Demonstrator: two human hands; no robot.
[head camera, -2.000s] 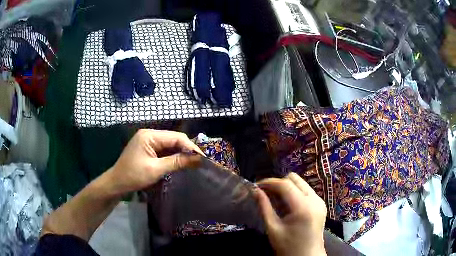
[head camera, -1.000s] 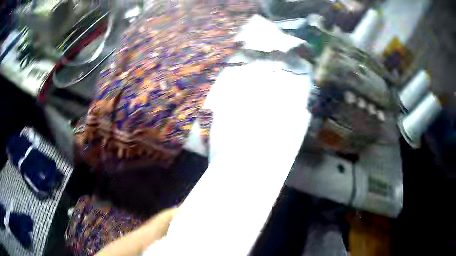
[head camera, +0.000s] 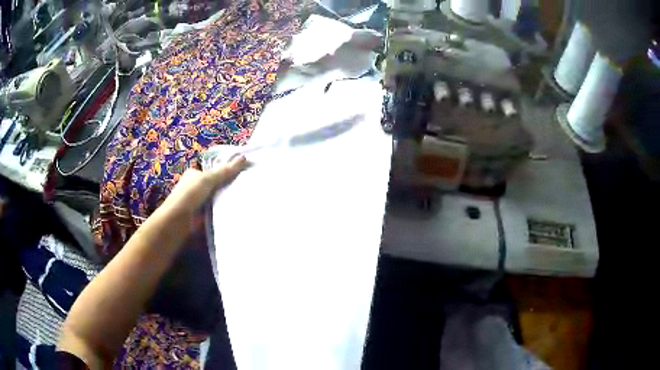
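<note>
A long white fabric panel (head camera: 304, 238) runs from the machine bed down over the front edge to the bottom of the picture. Its right edge lies beside the needle area of the overlock machine (head camera: 463, 108). My left hand (head camera: 221, 173) is on the panel's upper left edge, fingers on the cloth, with the arm coming from the lower left. A fold shows in the cloth right of my fingers. My right hand is not in the picture.
Batik print fabric (head camera: 195, 101) is piled left of the panel. White scraps (head camera: 322, 43) lie behind it. Thread cones (head camera: 593, 94) stand far right. Navy bundles (head camera: 54, 274) lie on a checked surface lower left. An orange-brown board (head camera: 553, 325) is lower right.
The view has swung right from the navy bundles to the machine. The dark piece held by both hands is gone from view. My left hand has moved up along the white panel.
</note>
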